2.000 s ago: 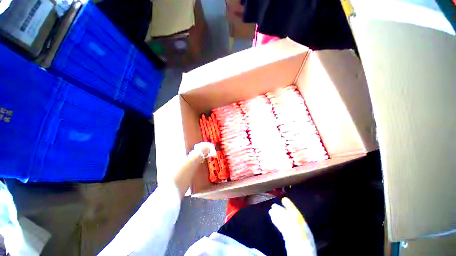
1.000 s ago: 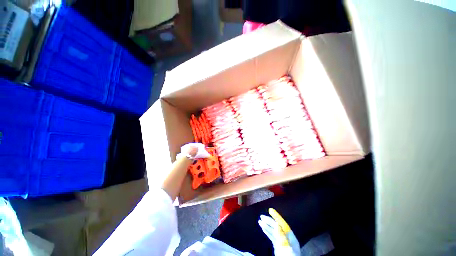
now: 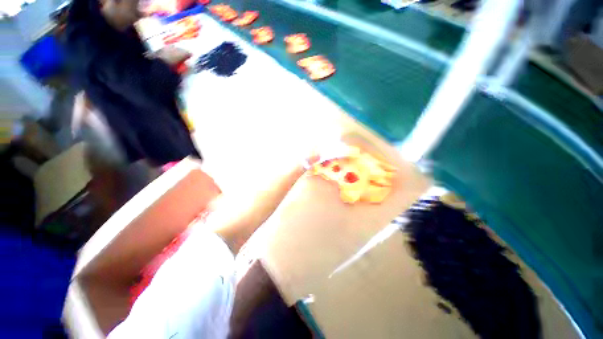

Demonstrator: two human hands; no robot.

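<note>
My left hand [image 3: 326, 156], in a white glove, is blurred and overexposed at the near-left edge of a small group of orange shells [image 3: 362, 176] on the cardboard sheet [image 3: 311, 228]. It touches or overlaps them; I cannot tell whether its fingers are closed on one. My left forearm crosses above the open carton [image 3: 147, 215], whose packed shells [image 3: 159, 265] show only as a reddish strip, the rest hidden by my sleeve. My right hand is out of the picture.
A black pile of pads [image 3: 466, 265] lies at right on the cardboard. Beyond the bench runs the green conveyor belt [image 3: 370, 73] with spaced shells [image 3: 317, 66]. Another person in dark clothes [image 3: 125, 93] stands at upper left, near a second black heap [image 3: 225, 58]. A pale post [image 3: 463, 79] rises at the bench edge.
The view has swung from the carton and blue totes to the bench and belt. My left hand has left the shells in the carton and is at those on the cardboard. My right hand has left view.
</note>
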